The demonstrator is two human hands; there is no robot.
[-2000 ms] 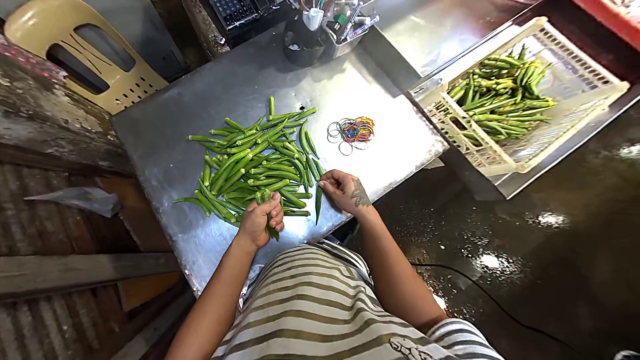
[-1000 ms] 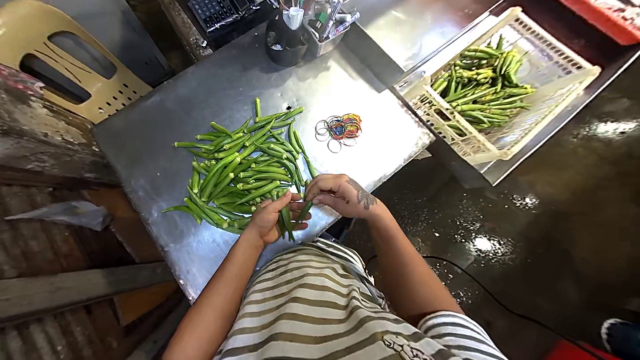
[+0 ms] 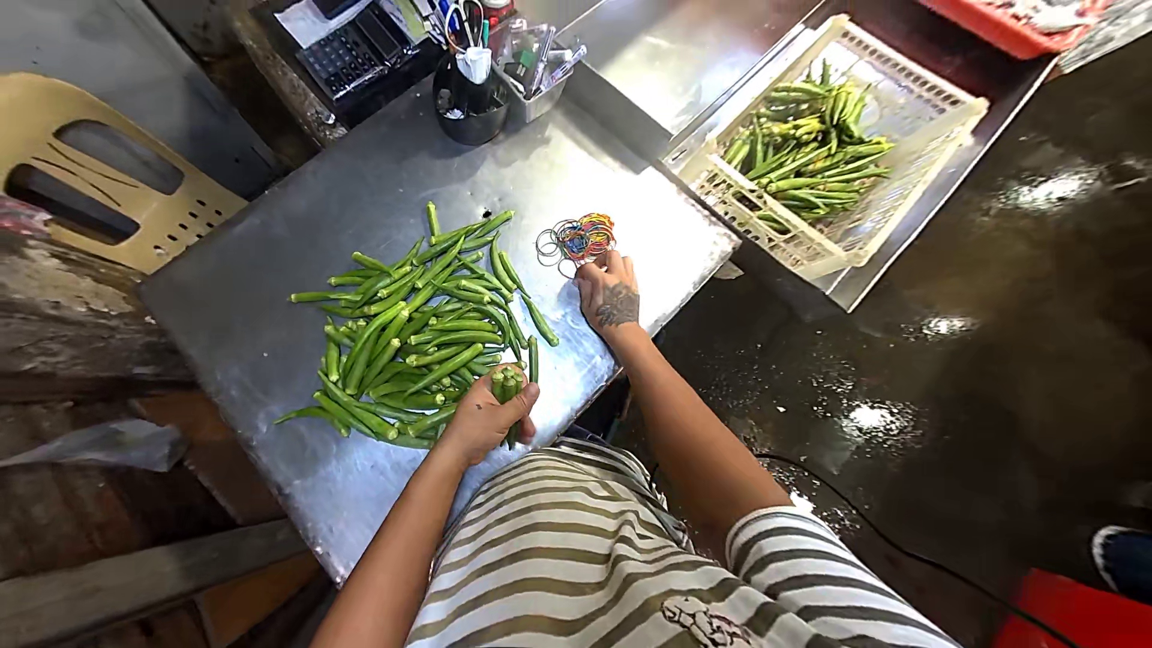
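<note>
My left hand [image 3: 490,414] is closed around a small bunch of okra pods [image 3: 508,385], their stem ends up, at the near edge of the heap. The loose pile of green okra [image 3: 405,333] lies on the metal table [image 3: 270,270]. My right hand [image 3: 609,292] is at the near side of a small heap of coloured rubber bands [image 3: 580,238], its fingertips at the bands; whether it grips one cannot be told. A single okra pod [image 3: 540,319] lies between the pile and my right hand.
A cream plastic crate [image 3: 936,171] with more okra [image 3: 819,153] stands at the right. Along the far edge are a black cup [image 3: 470,112] and a metal holder [image 3: 537,101] with pens. A calculator [image 3: 346,58] and a plastic chair [image 3: 117,180] stand beyond the table's left side.
My right hand has moved from beside my left hand to the rubber bands. My left hand has kept hold of okra pods.
</note>
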